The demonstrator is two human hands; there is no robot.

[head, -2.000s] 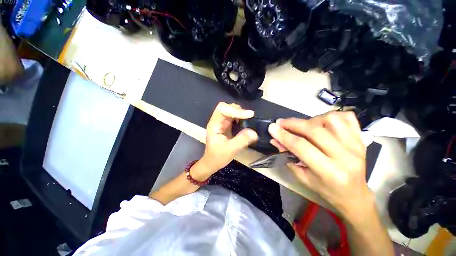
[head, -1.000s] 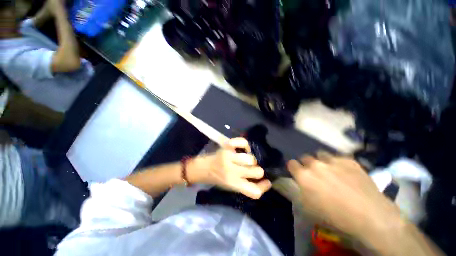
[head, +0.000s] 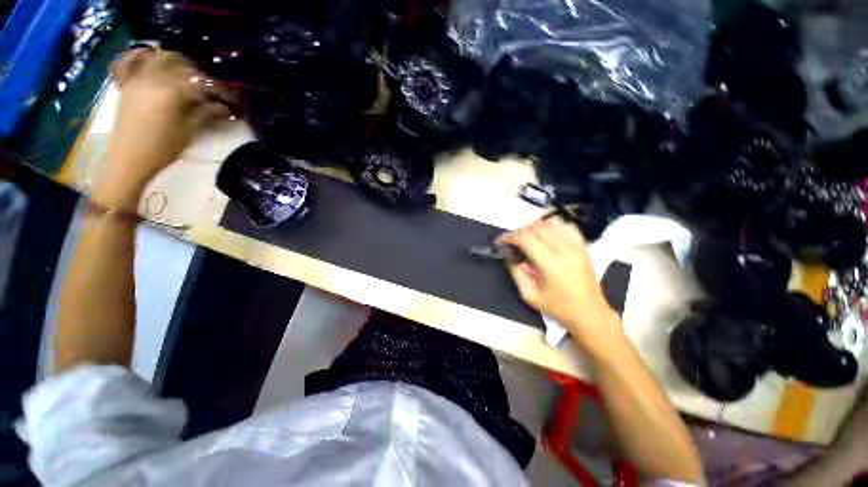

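Observation:
A round black cup (head: 278,195) with a shiny, dotted inside lies on the left end of the dark grey mat (head: 381,240). My left hand (head: 162,105) is at the pile of black wired housings at the back left, blurred; whether it holds one cannot be told. My right hand (head: 547,262) is over the mat's right part with its fingers bent. A thin dark item shows at its fingertips, too blurred to name. A white cloth or foam strip (head: 642,228) lies beside that hand.
Black housings (head: 424,86) and a heap of small black parts (head: 590,143) fill the bench's back, before a clear bag (head: 590,43). More black cups (head: 719,352) lie at right. A blue bin (head: 36,57) is at far left. A red frame (head: 568,428) shows below the bench edge.
My left hand has moved from the mat's middle to the back left pile. The cup now lies on the mat's left end. The hands have parted, and the view has shifted.

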